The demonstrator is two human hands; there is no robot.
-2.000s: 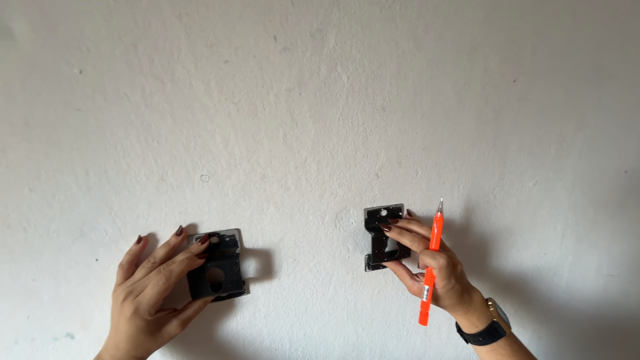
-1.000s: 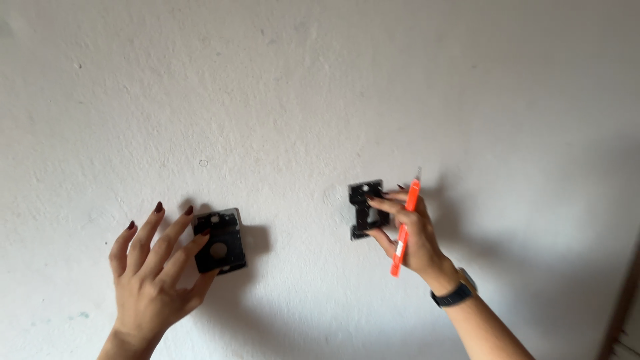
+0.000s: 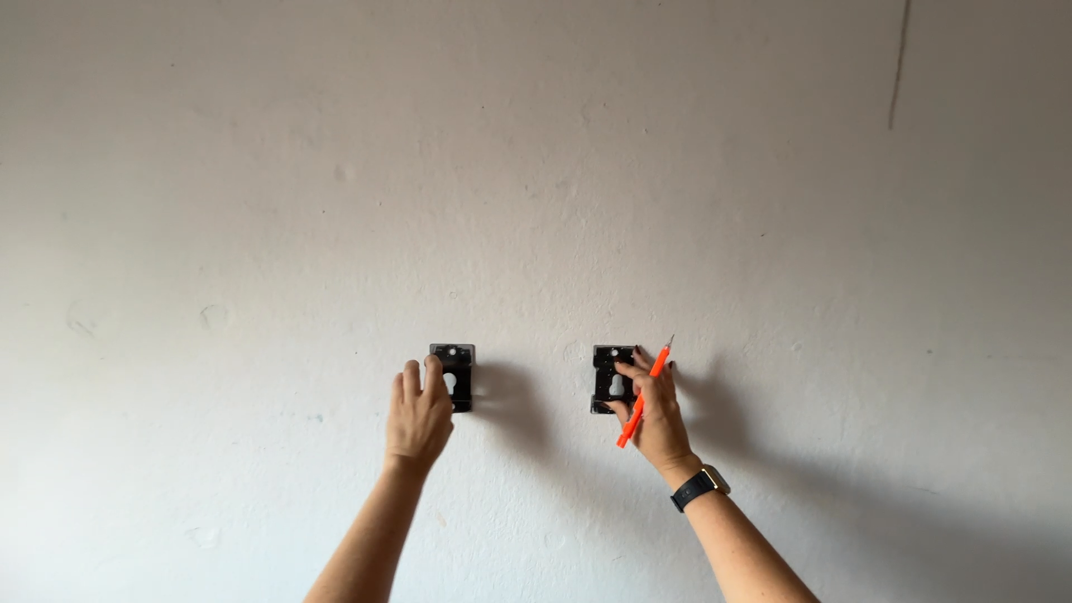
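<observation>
Against the wall, my left hand (image 3: 420, 414) holds a black metal bracket (image 3: 458, 368) by its left side; the bracket has a small hole near the top and a larger opening lower down, partly behind my fingers. To the right, at about the same height, my right hand (image 3: 657, 414) grips a second black metal bracket (image 3: 605, 381) with a keyhole-shaped opening. An orange pen-like tool (image 3: 643, 394) with a thin pointed metal tip also rests between the fingers of my right hand, tip pointing up and to the right.
A pale, rough painted wall (image 3: 536, 209) fills the view, with small marks and dents. A dark line (image 3: 899, 67) runs down it at the upper right. A wristwatch (image 3: 702, 487) with a dark band is on my right wrist. Shadows fall right of both brackets.
The view has shifted and takes in more of the wall. The two brackets are still held apart, one in each hand, and the fingers of my left hand are closer together than before.
</observation>
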